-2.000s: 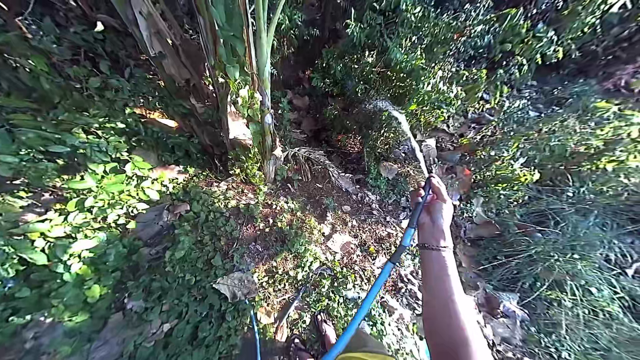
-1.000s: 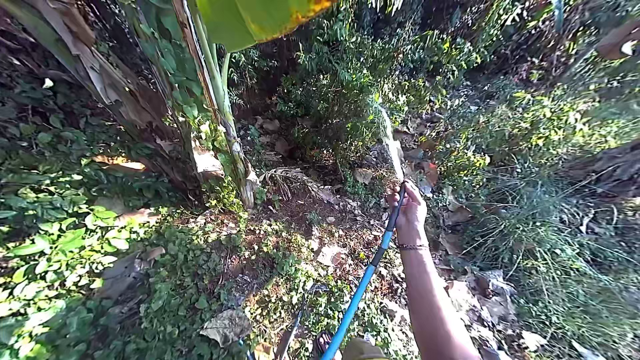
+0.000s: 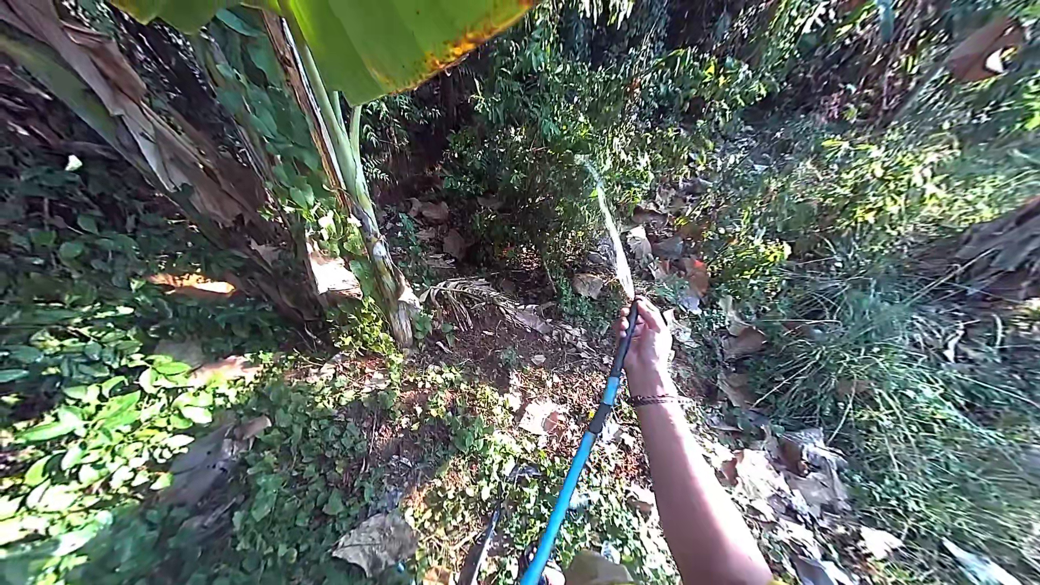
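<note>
My right hand (image 3: 647,345), with a dark beaded bracelet at the wrist, grips the black end of a blue garden hose (image 3: 569,487) right of centre. A stream of water (image 3: 616,244) leaves the tip by my fingers and arcs up and away towards the leafy shrubs (image 3: 536,179). From the hand the hose runs down to the bottom edge, with a dark joint partway along it. My left hand is not in view.
Banana stems (image 3: 357,187) stand at the upper left, under a broad green banana leaf (image 3: 390,41) with a browned edge. Leafy ground cover (image 3: 301,479) spreads at lower left, long grass (image 3: 902,406) at right. Dry leaves (image 3: 378,543) litter the soil. Part of a foot shows at the bottom.
The view has shifted, bringing the large banana leaf in at the top. The water stream leans more to the left than one second ago. My right hand keeps its hold on the hose.
</note>
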